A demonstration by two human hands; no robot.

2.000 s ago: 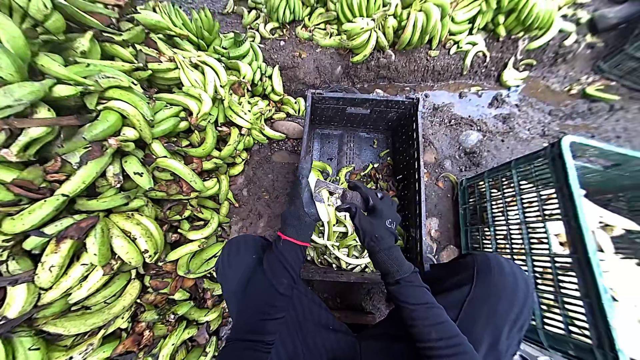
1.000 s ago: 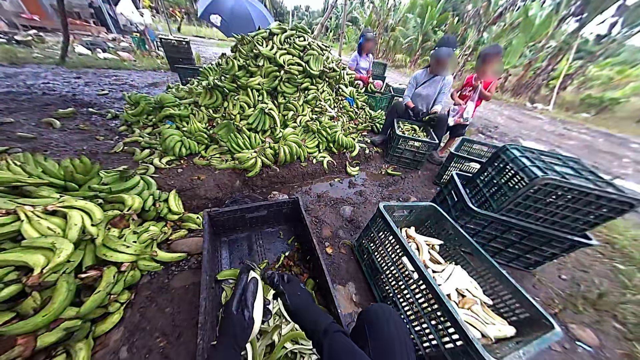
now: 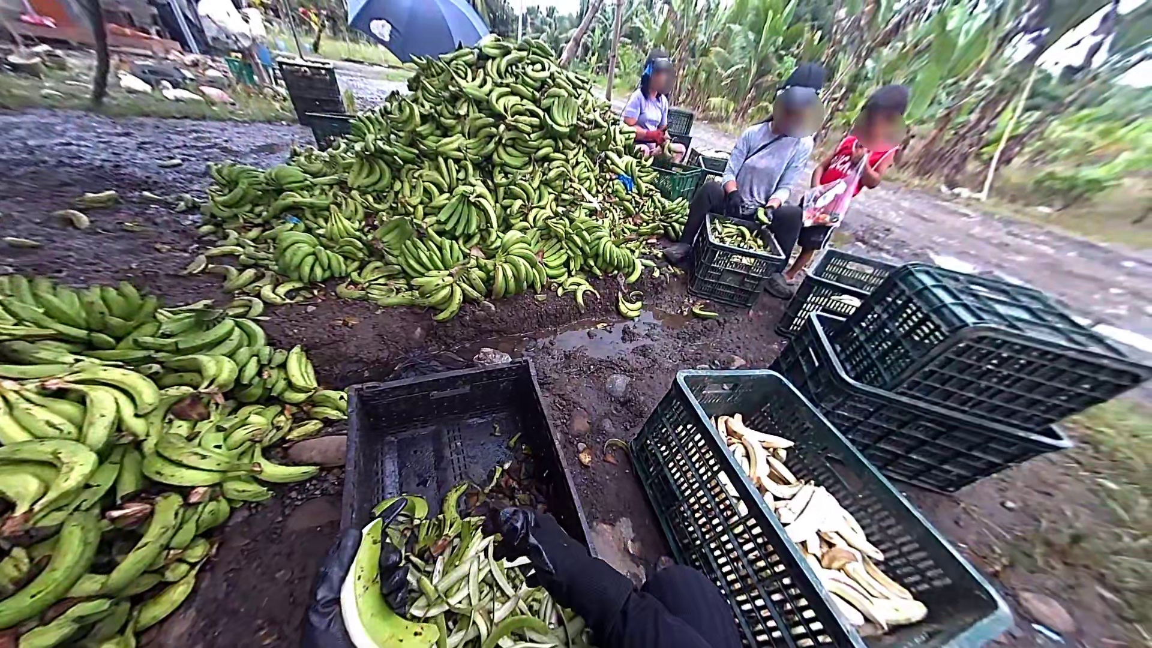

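At the bottom of the view, my left hand [image 3: 393, 560] in a dark glove is shut on a green plantain [image 3: 369, 589] with a pale, peeled strip along its left edge. My right hand [image 3: 533, 538], gloved in black, hangs over the right part of a black plastic crate [image 3: 441, 382], apart from that plantain. Its fingers are bent, and whether they grip anything is unclear. Under both hands the crate holds a heap of green and pale plantain peels [image 3: 468, 580]. Right of it, a dark green slatted crate [image 3: 909, 513] holds peeled plantains [image 3: 832, 531].
Unpeeled plantains [image 3: 99, 423] lie at the left, and a large pile [image 3: 468, 180] rises ahead. Stacked crates [image 3: 990, 351] stand at the right. Beyond are three people, one seated behind a crate [image 3: 738, 261]. Stones and a puddle [image 3: 612, 337] mark the muddy ground.
The view has tilted up from the crate to the wider yard. My hands were close together on a plantain two seconds ago; now my right hand is apart from the one in my left.
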